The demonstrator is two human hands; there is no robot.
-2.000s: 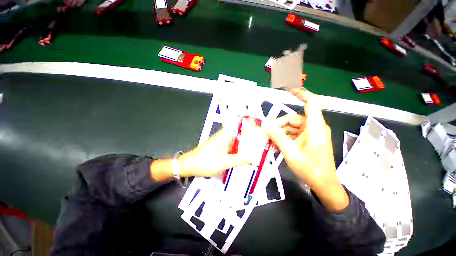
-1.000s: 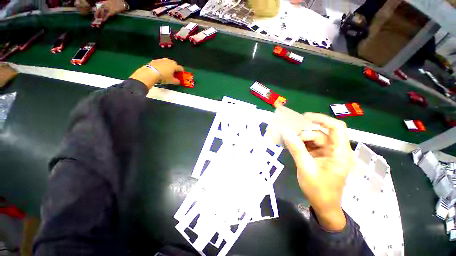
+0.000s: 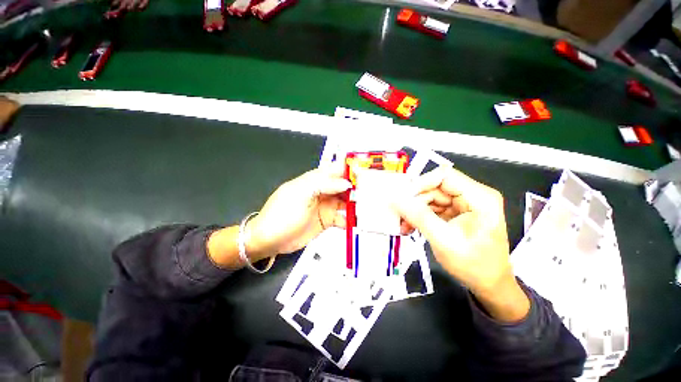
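A red phone unit (image 3: 377,161) with an orange-yellow end lies over white backing sheets (image 3: 320,312) in front of me, its orange end away from me. My left hand (image 3: 302,209) holds its left edge. A pale adhesive piece (image 3: 379,203) lies against the unit's face just below the orange end. My right hand (image 3: 455,222) pinches the right side of this piece with thumb and fingers. Whether the piece is stuck down cannot be told. The unit's lower part shows a white panel with blue lines.
Beyond the white rail (image 3: 187,107), a green conveyor (image 3: 299,78) carries several spaced red units (image 3: 523,111). A curled stack of sticker sheets (image 3: 575,268) lies at right. White pieces lie at the far right edge. Shiny clear plastic (image 3: 9,163) is at the far left.
My left hand has come back from the conveyor with a red unit, now over the sheets. My right hand has brought the pale piece onto the unit.
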